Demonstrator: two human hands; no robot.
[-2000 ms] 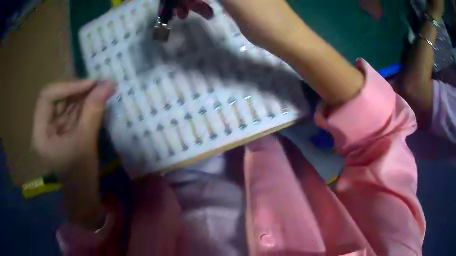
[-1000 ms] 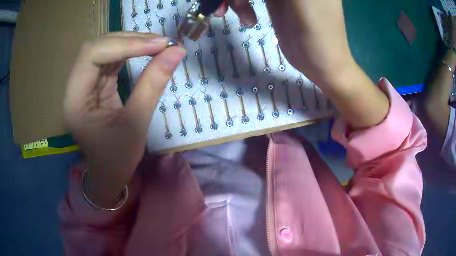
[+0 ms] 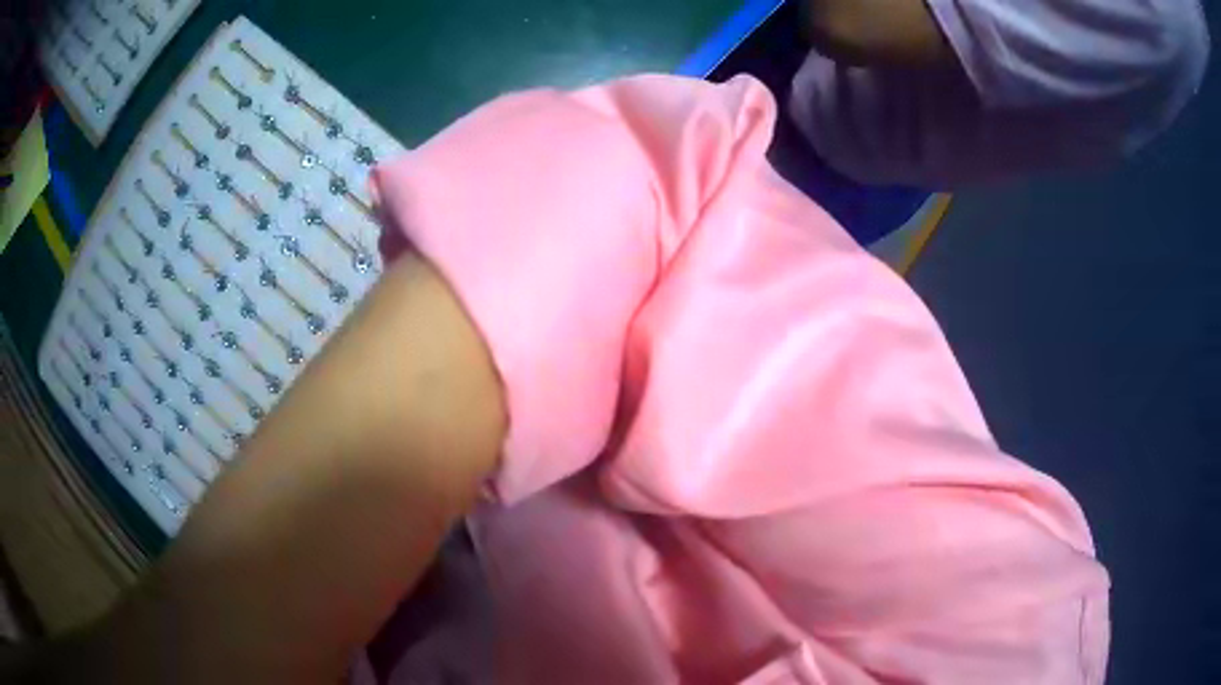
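Observation:
A white board [image 3: 51, 364] carries rows of two-ended parts [image 3: 251, 60], each a thin tan strip with small round silver-blue ends and fine dark leads. It lies tilted at the left of the head view, and my forearm and pink sleeve hide its right side. My right forearm [image 3: 348, 415] crosses from the sleeve down to the lower left edge. My right hand is cut off there, so its grip does not show. My left hand is not in view.
A second loaded board [image 3: 94, 127] lies at the upper left. Brown cardboard [image 3: 60, 495] is at the lower left. The green bench surface [image 3: 536, 47] has blue edging [image 3: 730, 38]. Another person's sleeve [image 3: 1031, 107] is at the upper right.
The view has swung, and the board shows further left and more tilted. Both hands have left the picture, as has the small metallic piece. The second board now shows.

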